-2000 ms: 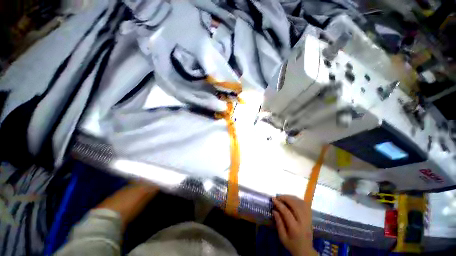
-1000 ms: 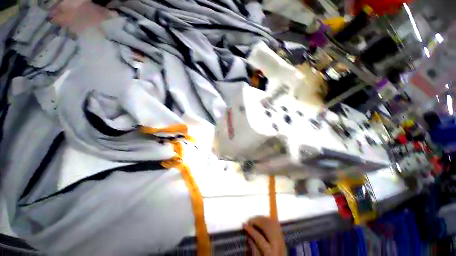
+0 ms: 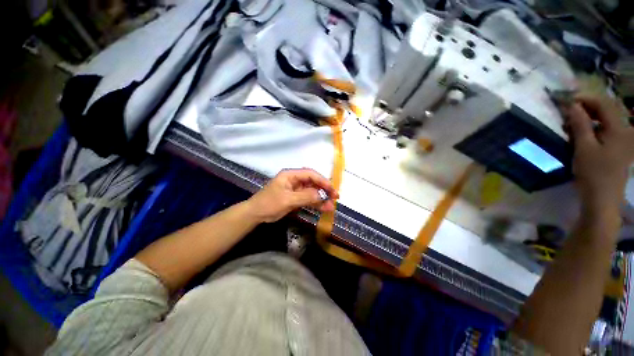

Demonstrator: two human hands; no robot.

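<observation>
My left hand (image 3: 292, 195) is over the table's front edge, beside the orange tape (image 3: 338, 156), with a small shiny item (image 3: 322, 195) pinched at its fingertips. My right hand (image 3: 598, 128) is raised at the right end of the white sewing machine head (image 3: 452, 83), its fingers by a metal fitting; it is blurred and its grip is unclear. The tape loops over the front edge and back up under the head. The light grey garment piece (image 3: 267, 139) with black trim lies left of the needle area (image 3: 386, 119), with orange ends on it.
Grey and black cut pieces (image 3: 128, 94) are heaped at the left and behind. Blue baskets (image 3: 149, 212) stand below the table, one with striped cloth. A ruler strip (image 3: 375, 240) runs along the front edge. The control panel screen (image 3: 535, 154) glows near my right forearm.
My right hand has left the table's front edge and risen to the machine head's right end. My left hand has come up beside the tape with the small item. The view has shifted.
</observation>
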